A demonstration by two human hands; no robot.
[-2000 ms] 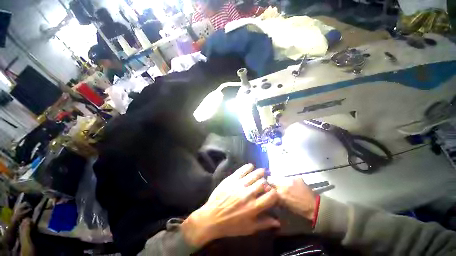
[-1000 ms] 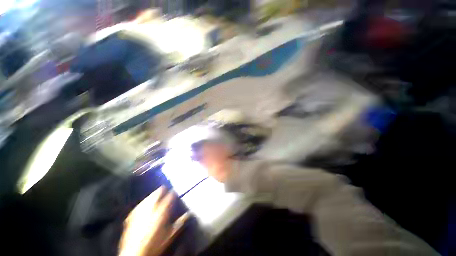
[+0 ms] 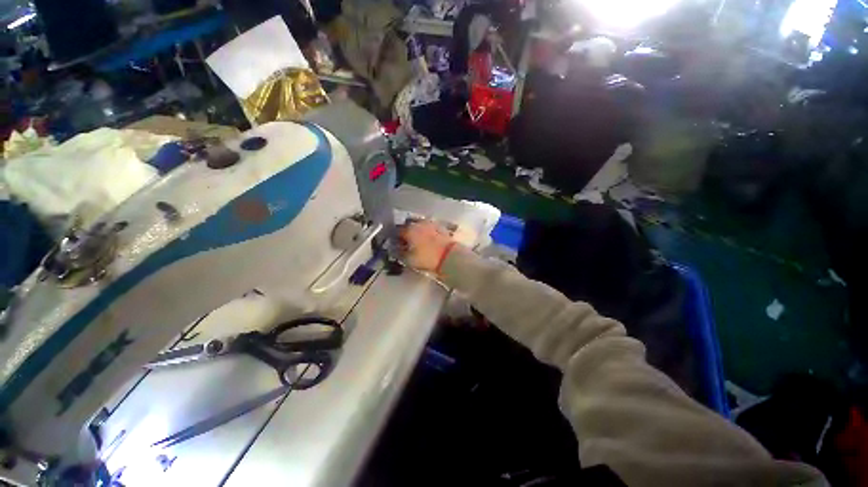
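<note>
My right hand [image 3: 425, 244], with a red band at the wrist, reaches to the far right end of the white sewing machine [image 3: 205, 224], below the grey handwheel end [image 3: 366, 176]. Its fingers are over small dark items there; whether they hold one is unclear. My left hand is out of the picture. Black-handled shears [image 3: 290, 350] lie on the machine bed [image 3: 319, 418] under the arm, blades to the left. A slim dark pointed shape [image 3: 224, 417] lies below them, tool or shadow unclear. The needle area at the lower left is bright and partly cut off.
A pale tray area [image 3: 457, 214] lies behind my hand. A blue bin [image 3: 702, 333] with dark cloth stands right of the table. Pale cloth [image 3: 81, 176] is heaped behind the machine. Scraps lie on the green floor [image 3: 761, 276].
The view has swung right. My right hand has moved from the needle area to the machine's right end. My left hand has left the picture.
</note>
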